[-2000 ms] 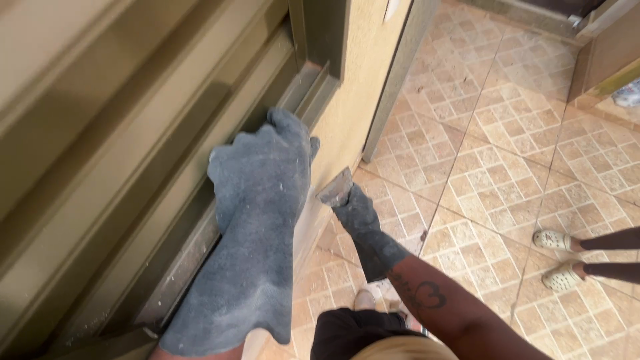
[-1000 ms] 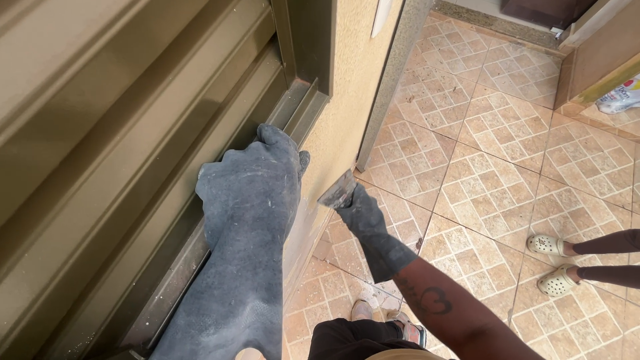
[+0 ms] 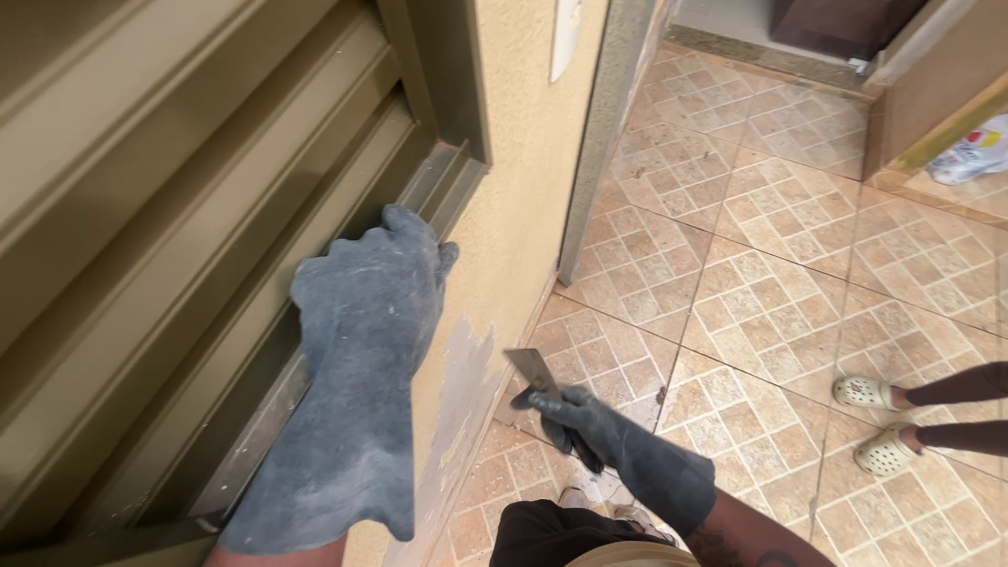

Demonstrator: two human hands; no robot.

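Note:
A long grey rubber glove covers my left hand (image 3: 378,276), which rests on the sill of the metal louvered window (image 3: 260,260), its fingers bent over the lower frame track. Whether it grips the frame cannot be told. My right hand (image 3: 571,417), in a matching glove, is closed around a putty knife (image 3: 534,368) with a flat metal blade. The blade points up and left, apart from the yellow textured wall (image 3: 504,205). Low on that wall is a grey patch with ragged paint edges (image 3: 465,378), partly behind the left glove.
A person's legs and cream clogs (image 3: 864,392) are at the right on the tiled floor (image 3: 756,315). A grey door frame (image 3: 594,157) stands past the wall. A plastic package (image 3: 972,153) lies in an opening at upper right. My own feet are below.
My right hand has moved down and away from the wall with the putty knife, whose blade has turned. The grey patch now shows more fully. My left hand stays on the window frame.

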